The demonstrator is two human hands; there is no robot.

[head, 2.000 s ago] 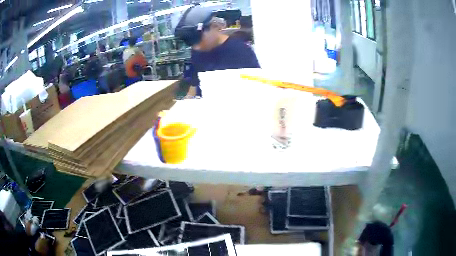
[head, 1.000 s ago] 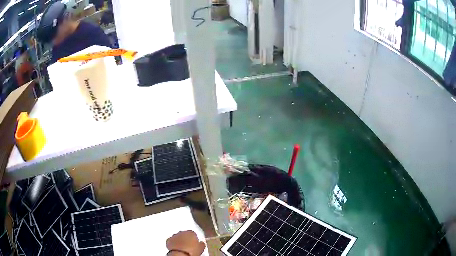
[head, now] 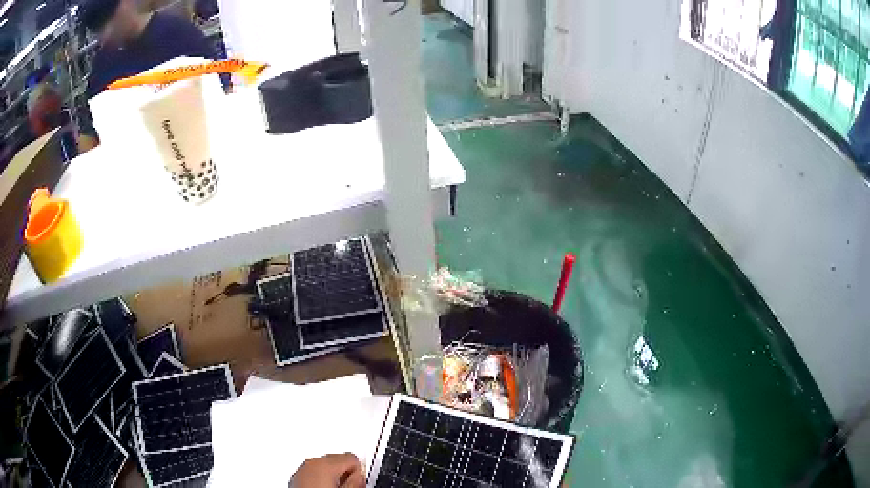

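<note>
A framed solar panel point(head: 467, 448) is held tilted at the bottom centre, its lower part cut off by the picture's edge. White protective sleeves point(head: 277, 419) lie left of it on the bench. My left hand point(head: 327, 472) is at the bottom edge, over the white sleeve and close to the panel's left side. Only its top shows, so its grip is hidden. My right hand is out of the picture.
Loose panels point(head: 91, 372) lie heaped at left. Stacked panels point(head: 334, 286) lie on cardboard under the white shelf point(head: 286, 181). A pale post point(head: 405, 181) and black waste bin point(head: 563, 353) stand right. Cup point(head: 186, 143), yellow cup point(head: 52, 238) and black case point(head: 315, 92) are on the shelf.
My view has turned right from the heap towards the bin. Since one second ago, the held panel has moved left, closer to the sleeve and my left hand, which has moved slightly left.
</note>
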